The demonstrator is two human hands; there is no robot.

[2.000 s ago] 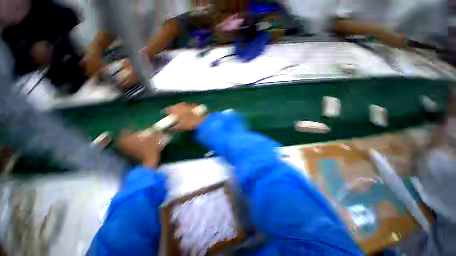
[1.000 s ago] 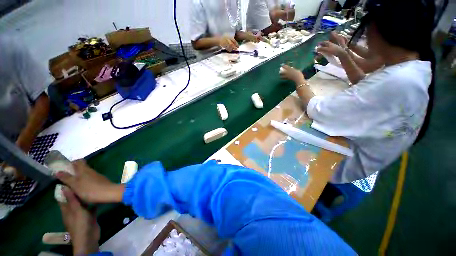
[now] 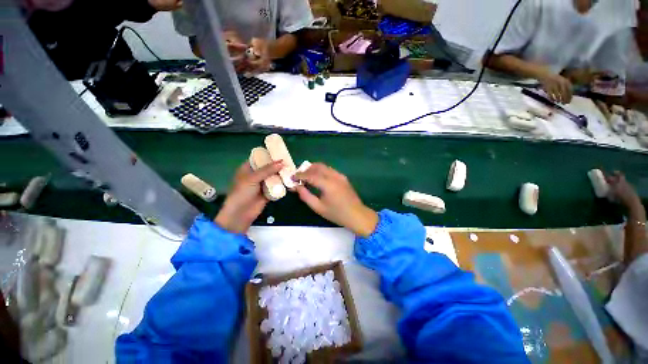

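Note:
My left hand (image 3: 249,194) holds two cream product housings above the belt, side by side and slightly crossed; the upper housing (image 3: 278,155) lies over the other one (image 3: 260,169). My right hand (image 3: 330,193) is at the lower right end of the upper housing, with a small whitish piece (image 3: 304,168) at its fingertips; its exact shape is partly hidden by the fingers. The brown cardboard parts box (image 3: 252,320), full of translucent white pieces (image 3: 305,313), stands on the bench between my blue sleeves.
The green conveyor belt (image 3: 376,160) carries several housings, one at left (image 3: 198,187) and one at right (image 3: 424,202). A slanted metal post (image 3: 106,149) stands left. More housings (image 3: 46,284) lie on the left bench. A neighbour's hand (image 3: 625,192) reaches in at right. People work opposite.
The view has swung back left and the box shows fully. My hands, earlier at the lower left over the belt, are now central, with two housings in the left and the right hand at their end.

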